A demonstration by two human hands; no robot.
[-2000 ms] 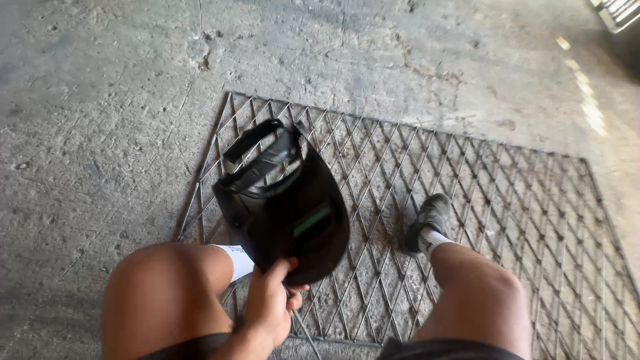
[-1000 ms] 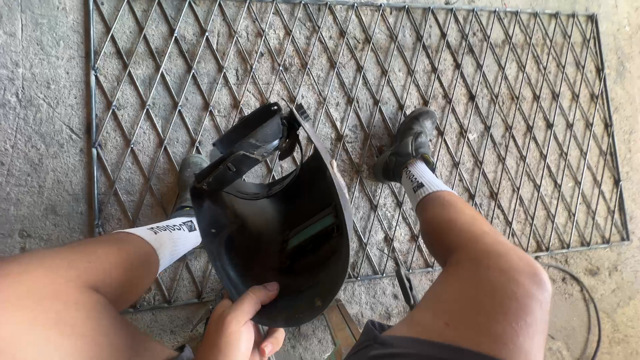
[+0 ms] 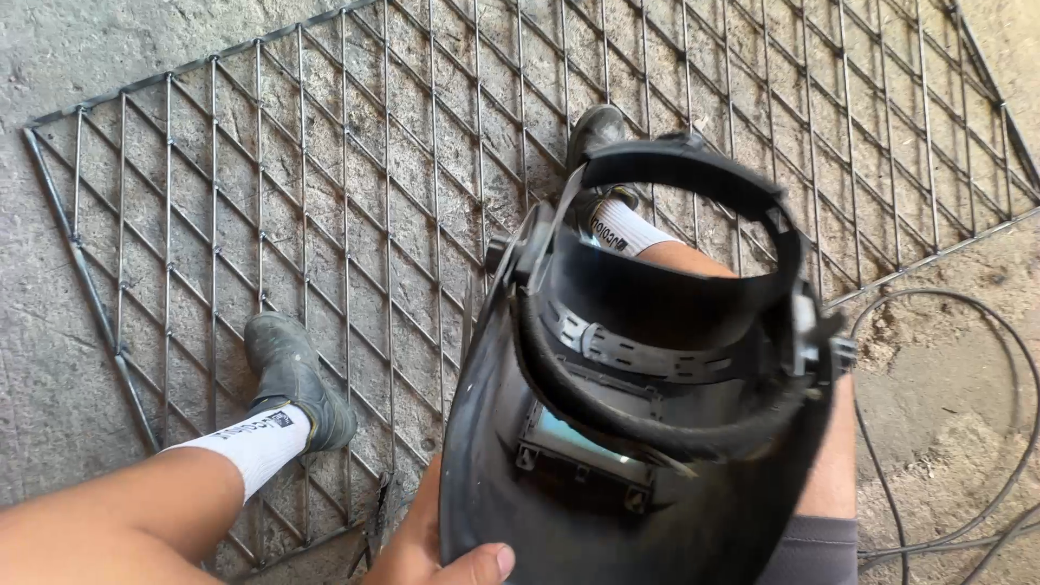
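A black welding helmet fills the lower right of the view, its inside facing up, with the headband and the small tinted lens showing. One hand, which I take as my left hand, grips the helmet's lower left edge, the thumb on the inner side and the fingers behind the shell. My right hand is out of view. Beneath the helmet and my feet lies a welded metal grille of crossed bars in a rectangular frame.
My shoes rest on the grille, one at the left and one behind the helmet. A dark cable loops over the concrete floor at the right. Near the grille's lower edge is a dark, thin object, partly hidden by my hand.
The helmet has come up closer to the camera and turned, so its headband and inside now face me. The hand still holds its edge. The view has shifted and turned over the grille.
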